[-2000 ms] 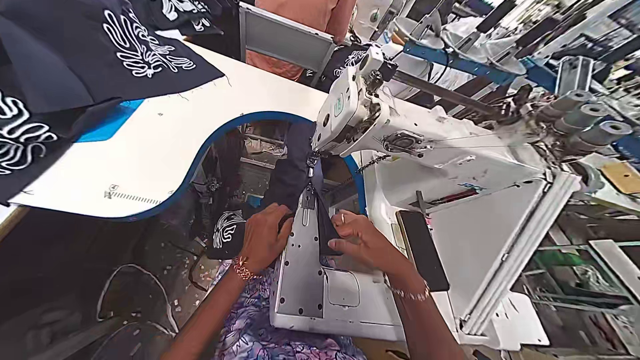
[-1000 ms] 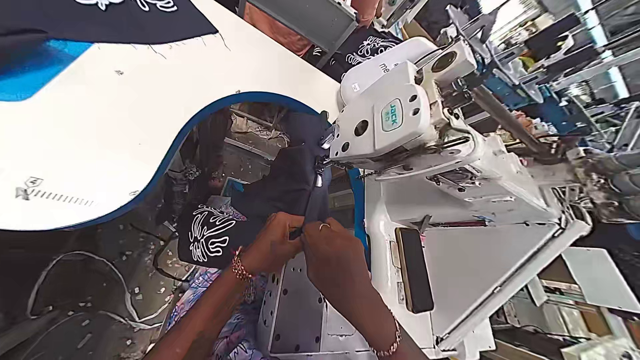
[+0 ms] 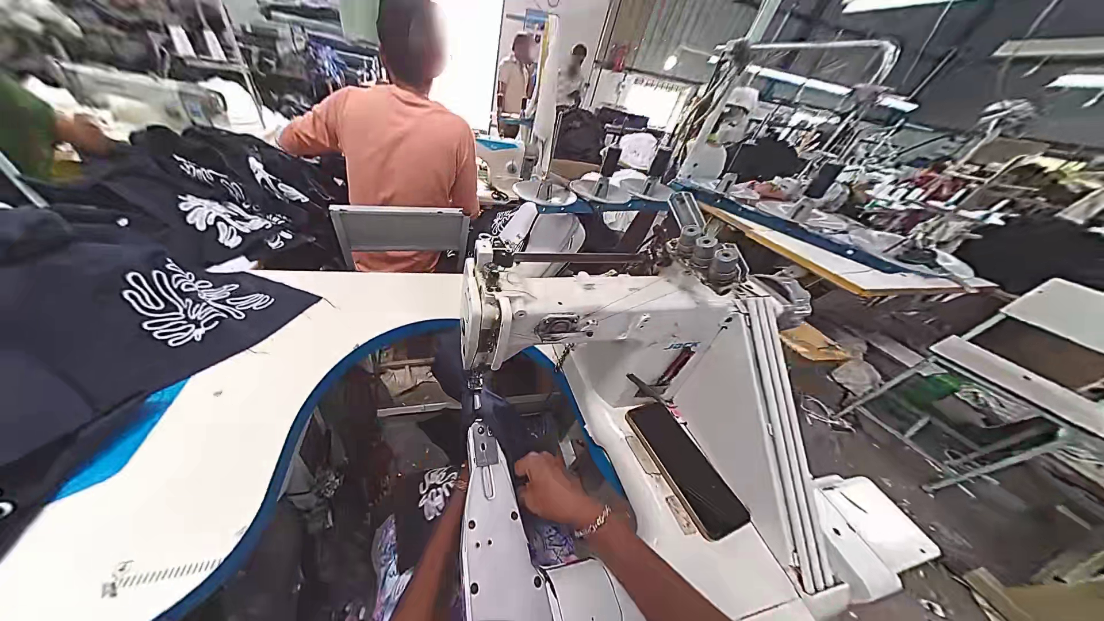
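A white Jack feed-off-the-arm sewing machine (image 3: 604, 323) stands before me, its narrow arm bed (image 3: 500, 535) pointing toward my body. Dark navy fabric (image 3: 502, 416) lies about the bed under the needle area and hangs below it. My right hand (image 3: 552, 487), fingers curled, grips the fabric at the right side of the bed. Of my left hand (image 3: 463, 483) only the wrist and forearm show, left of the bed; its fingers are hidden behind the bed and cloth. A navy piece with a white printed design (image 3: 438, 492) hangs left of the bed.
Navy printed garment pieces (image 3: 194, 306) cover the left of the white table (image 3: 216, 423), which has a blue curved edge. A black phone (image 3: 687, 470) rests on the machine base. Ahead, a person in an orange shirt (image 3: 405, 164) sits on a chair. Thread cones (image 3: 611, 159) stand behind the machine.
The view has lifted. My hands were together on the fabric in front of the needle; now they are apart, one on each side of the bed.
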